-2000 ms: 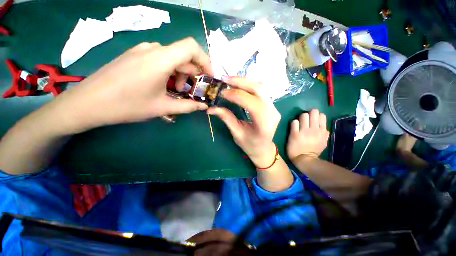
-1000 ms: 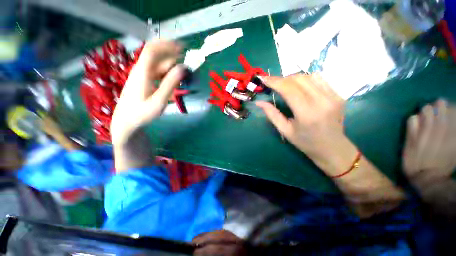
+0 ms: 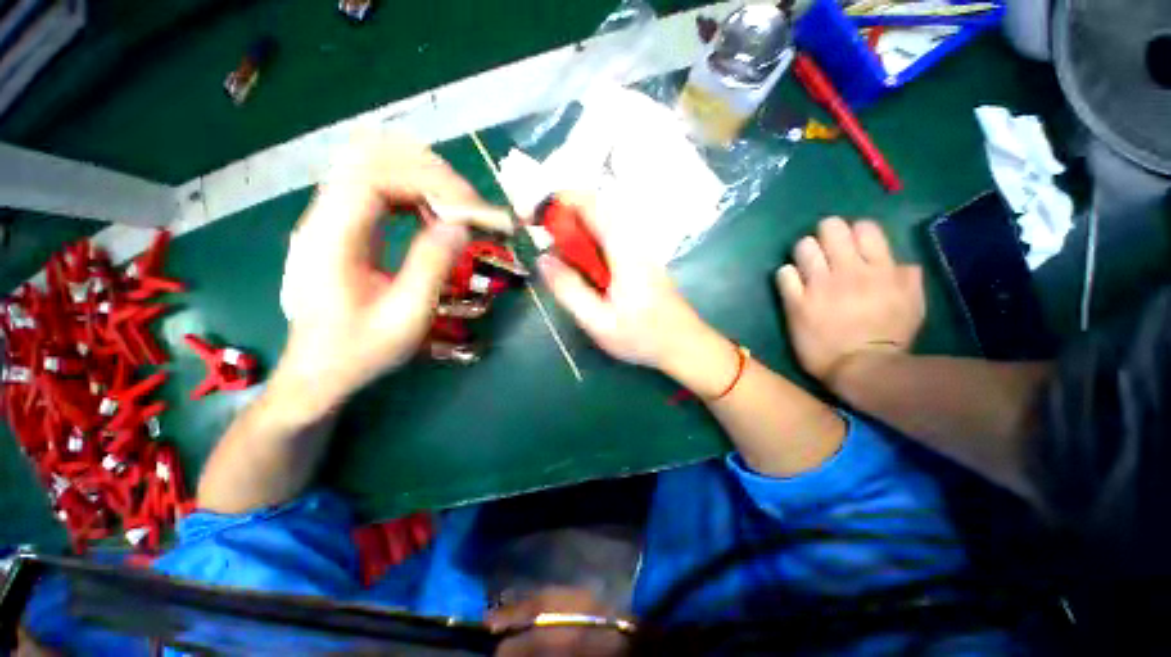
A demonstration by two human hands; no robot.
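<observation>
My right hand [image 3: 629, 289] grips a red spring clamp [image 3: 574, 244], its jaws pointing left. My left hand [image 3: 366, 276] is just left of it, thumb and fingers pinched on a small dark module [image 3: 519, 236] at the clamp's jaws. The module is mostly hidden and blurred. Below the fingertips, red clamps with silver parts [image 3: 453, 336] lie on the green bench, partly covered by my left hand. A thin pale stick [image 3: 555, 331] lies slanted beneath my hands.
Many red clamps [image 3: 90, 398] are heaped at left, with one loose clamp [image 3: 222, 366] beside them. White wipes [image 3: 642, 173], a bottle [image 3: 738, 71], a red rod [image 3: 851, 125], and a blue bin [image 3: 886, 51] are beyond. A neighbour's hand [image 3: 850, 302] rests at right near a dark phone [image 3: 995, 276].
The view has turned. My left hand has come across to my right hand. My right hand, earlier at the clamps on the bench, now holds a red clamp above them.
</observation>
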